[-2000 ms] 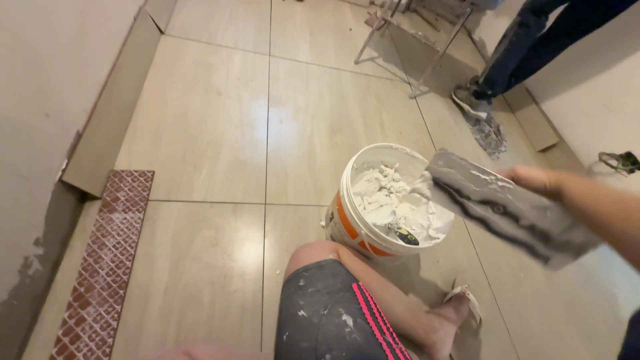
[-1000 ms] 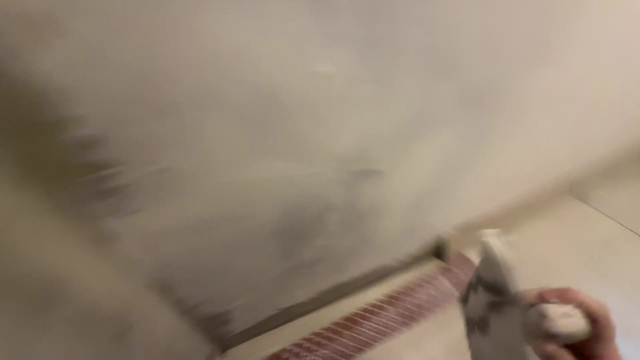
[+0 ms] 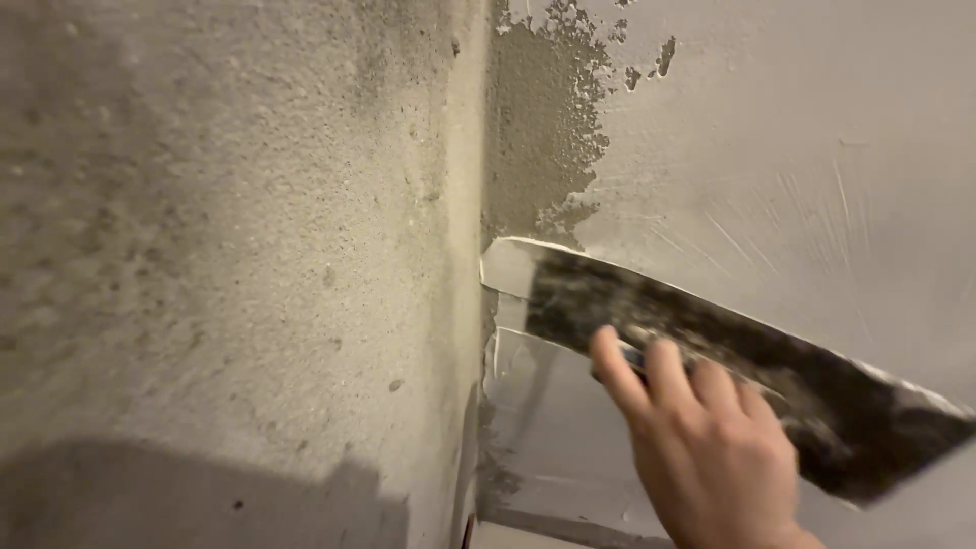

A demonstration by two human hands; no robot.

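Observation:
My right hand (image 3: 713,442) is closed around the handle of a long plastering trowel (image 3: 823,412), seen from its dark, stained back. The blade lies against the right-hand wall (image 3: 862,191), tilted down to the right, its left end close to the inside corner. White plaster lines its upper edge. Smooth, pale plaster shows below the blade, and above it a rough bare grey patch (image 3: 534,137) runs along the corner. My left hand is not in view.
A rough, unplastered wall (image 3: 305,267) fills the left side and meets the plastered wall at the corner. A shadow falls across its lower part. At the bottom, a pale strip (image 3: 518,537) runs along the foot of the wall.
The view has swung from the bucket and tiled floor to the wall corner. The trowel, over the bucket two seconds ago, is now against the wall in my right hand.

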